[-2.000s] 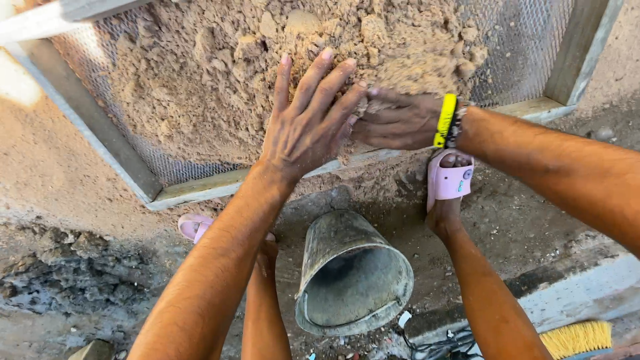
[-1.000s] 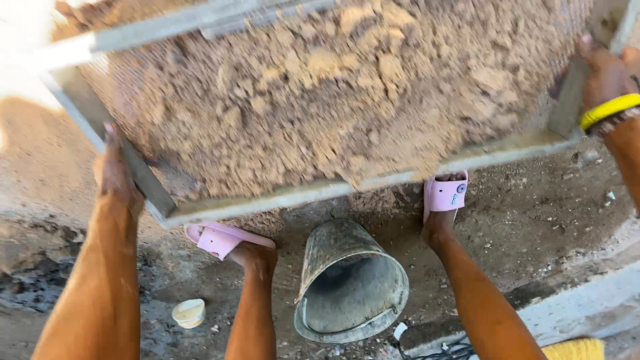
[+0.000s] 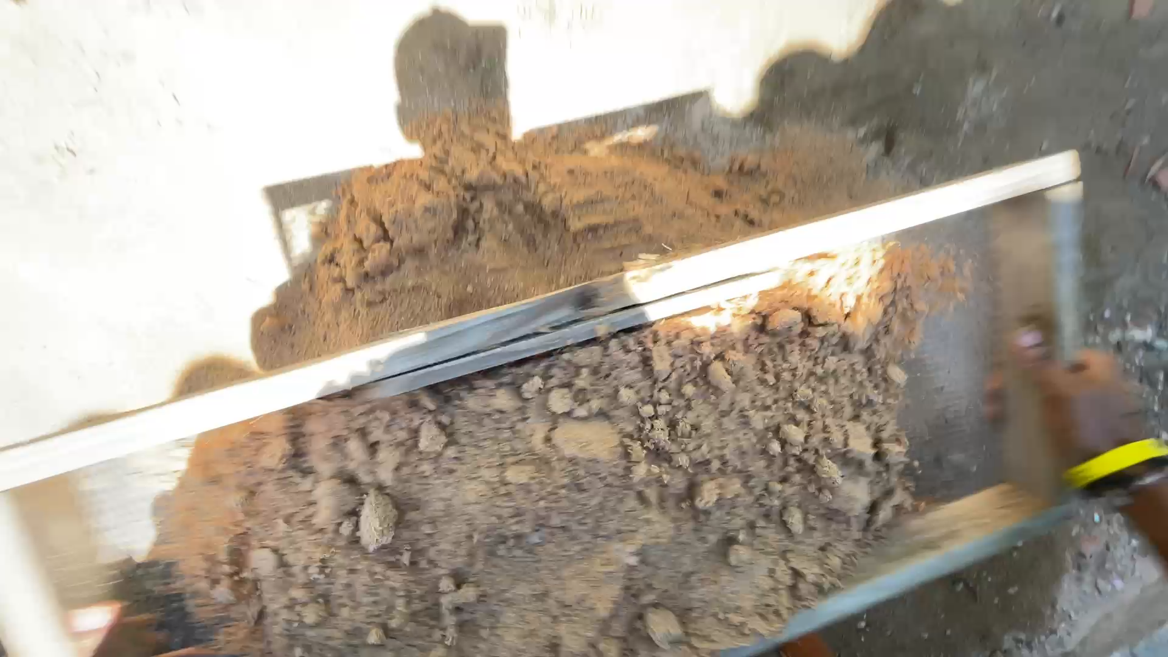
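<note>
My right hand (image 3: 1077, 406), with a yellow wristband, grips the right side of a wooden-framed mesh sieve (image 3: 785, 266), its fingers over the board. Part of my left hand (image 3: 109, 630) shows blurred at the lower left corner, against the left side of the frame; most of it is cut off. Lumpy brown soil (image 3: 584, 493) with small clods covers most of the mesh. The sieve is tilted in view, its right end higher. Past its far board lies a heap of finer orange-brown soil (image 3: 474, 219).
Bright sunlit ground (image 3: 137, 182) lies beyond the heap at the left, crossed by shadows of a head and the frame. Rough grey ground (image 3: 985, 100) with small debris extends along the right.
Two seconds ago both hands lay on the soil in the sieve; one second ago they were at its sides. The view has swung far, showing the heap, and the bucket is out of view.
</note>
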